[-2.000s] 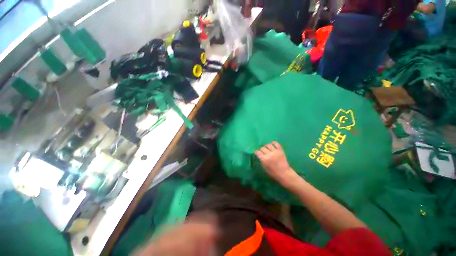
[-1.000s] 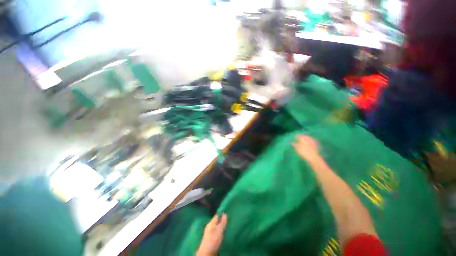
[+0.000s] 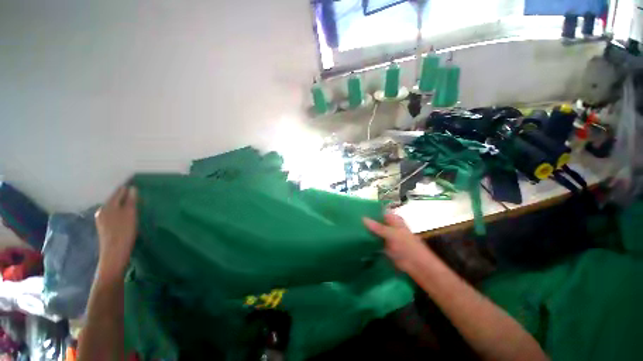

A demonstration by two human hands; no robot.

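A green garment piece hangs spread between my two hands in front of the sewn pile, with part of a yellow print near its lower middle. My left hand grips its upper left corner. My right hand grips its right edge between thumb and fingers. The sewn pile shows behind the cloth against the wall. The machine stands behind to the right, its head lost in white lamp glare.
Green thread cones stand by the window. Green fabric strips lie on the table, one hanging over its edge. Dark thread cones lie at the right. More green cloth is lower right. A grey plastic bag is far left.
The view has swung left towards the wall. The garment piece, earlier over the pile on the right, is now lifted and stretched between both hands, left of the machine.
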